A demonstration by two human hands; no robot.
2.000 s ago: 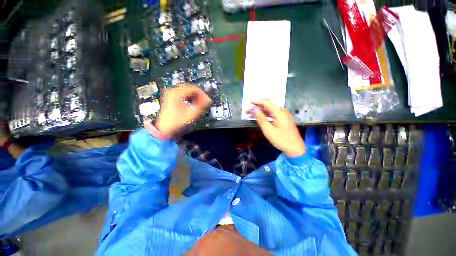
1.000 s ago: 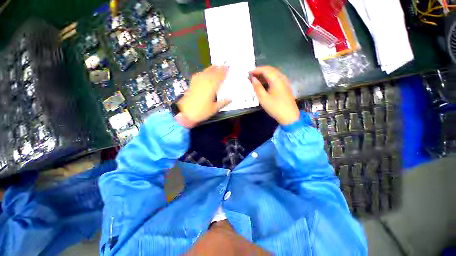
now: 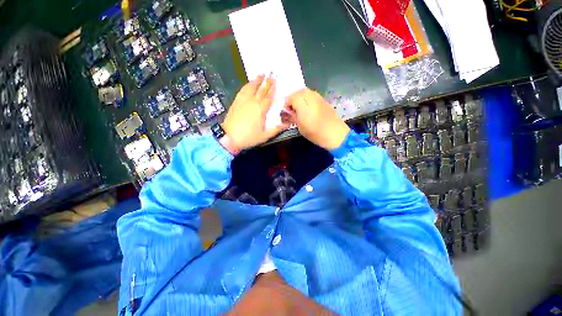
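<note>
A long white backing strip (image 3: pixel 266 40) lies on the dark green bench in front of me, tilted to the left at its far end. My left hand (image 3: pixel 251 115) rests flat on the strip's near end, fingers pointing away from me. My right hand (image 3: pixel 313 117) is at the near right corner of the strip, fingers bent and pinched together close to my left thumb. Whether the right fingertips hold a small piece cannot be told. No brown pieces show on the visible part of the strip.
Left of the strip is a blister tray of circuit board modules (image 3: pixel 179 52); stacked blister trays (image 3: pixel 46 123) stand far left. At right are red label strips (image 3: pixel 394 24), a clear plastic bag (image 3: pixel 414 79), white liners (image 3: pixel 465 40) and a fan (image 3: pixel 553 40). A lower tray (image 3: pixel 431 139) sits below the bench edge.
The view has shifted slightly, and the strip now appears more tilted. My right hand has come left, its fingertips now close to my left thumb. My left hand has stayed on the strip.
</note>
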